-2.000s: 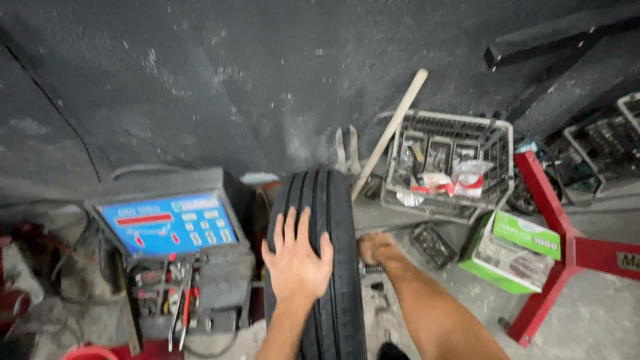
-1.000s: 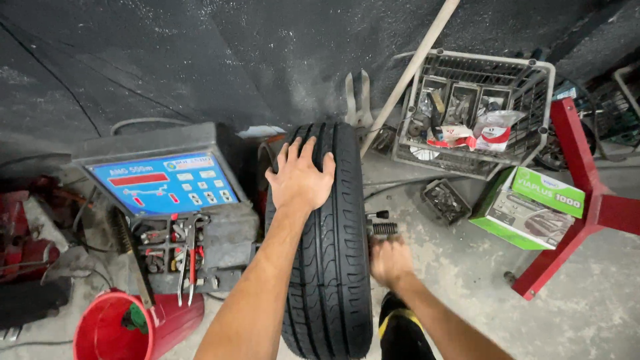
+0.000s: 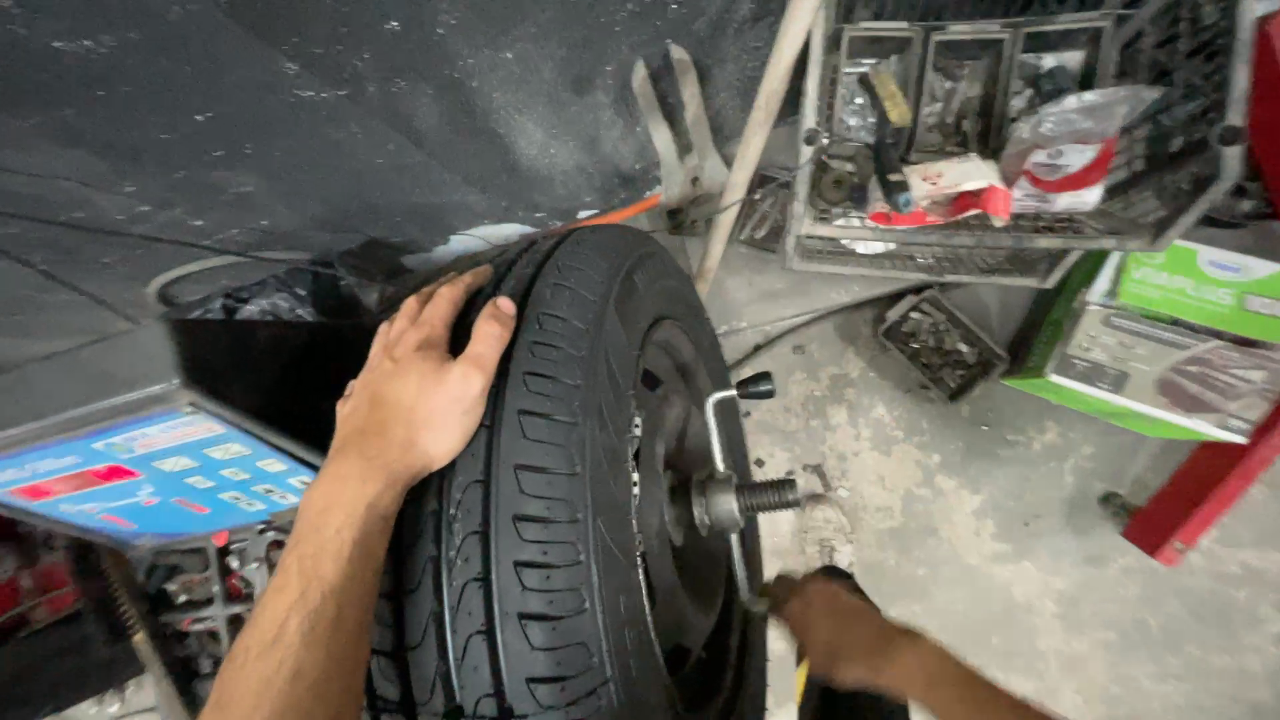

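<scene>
A black car tire [image 3: 560, 480] on a dark steel wheel rim [image 3: 675, 440] stands upright on a wheel balancer, whose blue control panel [image 3: 170, 475] lies to the left. My left hand [image 3: 420, 380] rests on the top of the tread, thumb apart from the fingers, gripping nothing. From the wheel's centre a threaded shaft [image 3: 768, 496] sticks out with a clamping nut [image 3: 717, 503] on it. The nut has two bent crank handles; the upper one ends in a black knob [image 3: 756, 386]. Blurred, my right hand [image 3: 835, 630] is closed around the end of the lower handle.
A grey plastic crate [image 3: 950, 245] with trays and bags of small parts stands at the upper right. Near it are a small tray of metal pieces [image 3: 940, 345], a green box [image 3: 1160, 340], a red metal stand leg [image 3: 1205, 495], a wooden pole [image 3: 760, 140] and a metal caliper-like tool [image 3: 685, 135].
The view has moved closer to the wheel and turned. My right hand, beside the threaded shaft one second ago, is now at the lower crank handle. My left hand remains on the tread.
</scene>
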